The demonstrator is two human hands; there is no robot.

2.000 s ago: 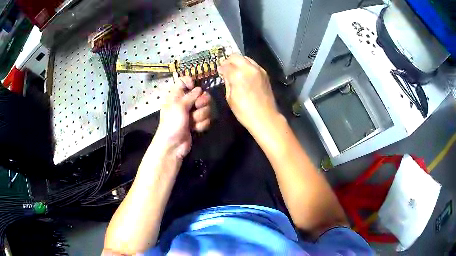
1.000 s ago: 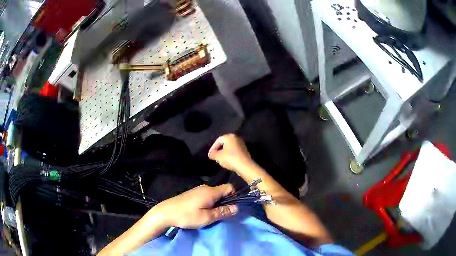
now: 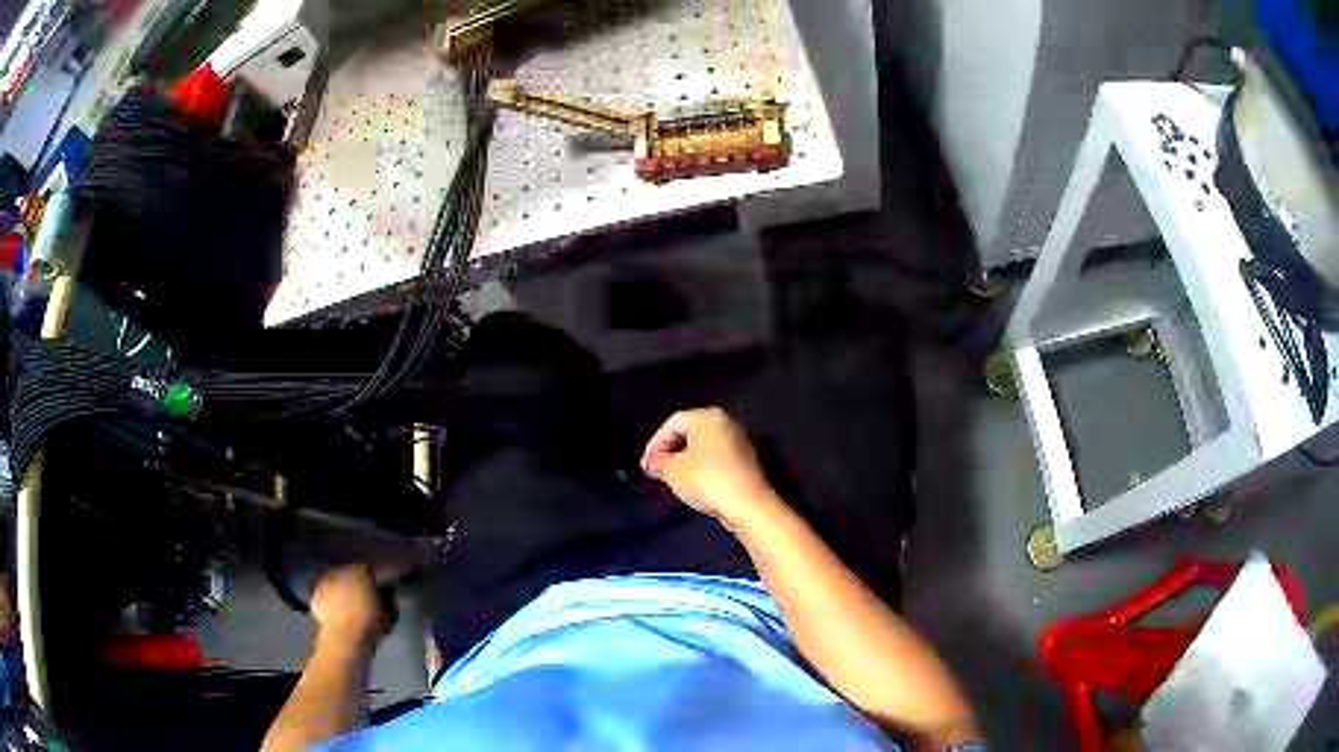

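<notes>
A slotted fixture [image 3: 712,144] lies on the perforated work plate [image 3: 573,199], with no cables in its row and its narrow yellow-tan handle [image 3: 565,109] sticking out to the left. My right hand [image 3: 705,460] is over my lap with curled fingers; whether it holds something small cannot be told. My left hand [image 3: 353,599] is low at the left, small and blurred, beside a dark strip; its grip cannot be made out. Black cables [image 3: 458,206] hang from another fixture [image 3: 477,21] at the top edge and run to the thick bundle at left.
The thick cable bundle [image 3: 74,394] has a green band [image 3: 182,400]. Dark cable hanks [image 3: 169,191] are at upper left. A grey cabinet [image 3: 991,132], a white stand on casters [image 3: 1050,426] and a red stool [image 3: 1116,646] with a white sheet [image 3: 1241,676] are at right.
My left hand has moved down and left from my lap, and the small group of cables it held no longer shows in it. My right hand stays curled over my lap. The view has shifted.
</notes>
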